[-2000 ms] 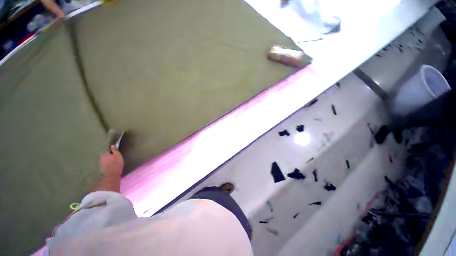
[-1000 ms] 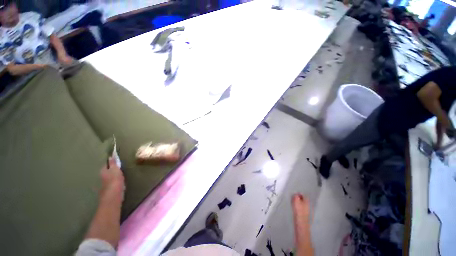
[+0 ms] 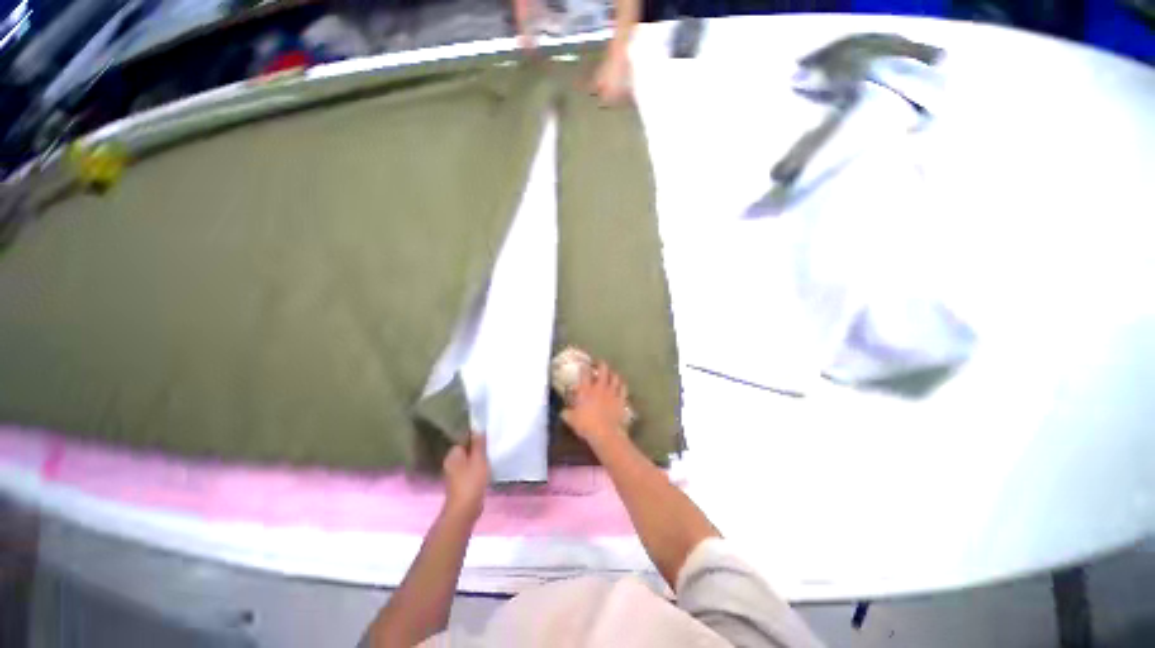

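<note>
The olive-green fabric ply (image 3: 279,279) covers the left of the table. My left hand (image 3: 466,471) grips its near end corner, which is folded back. A white piece (image 3: 517,304), paper or cloth, shows as a long wedge beside it, narrowing toward the far side. Right of the wedge is a green fabric strip (image 3: 614,228). My right hand (image 3: 598,408) is on the tan cloth weight (image 3: 573,367), which lies on the strip near its near end; the fingers cover part of the weight.
Another person's hands (image 3: 613,79) are at the far edge of the cloth. Pink underlay paper (image 3: 304,487) runs along the near edge. An olive and grey remnant (image 3: 830,133) and a pale piece (image 3: 906,348) lie on the white table (image 3: 1013,481) at right. A yellow item (image 3: 96,165) is far left.
The view has turned back over the cloth. My left hand still holds the cloth end, now with a white wedge beside it. My right hand, empty over the aisle before, is now on the weight.
</note>
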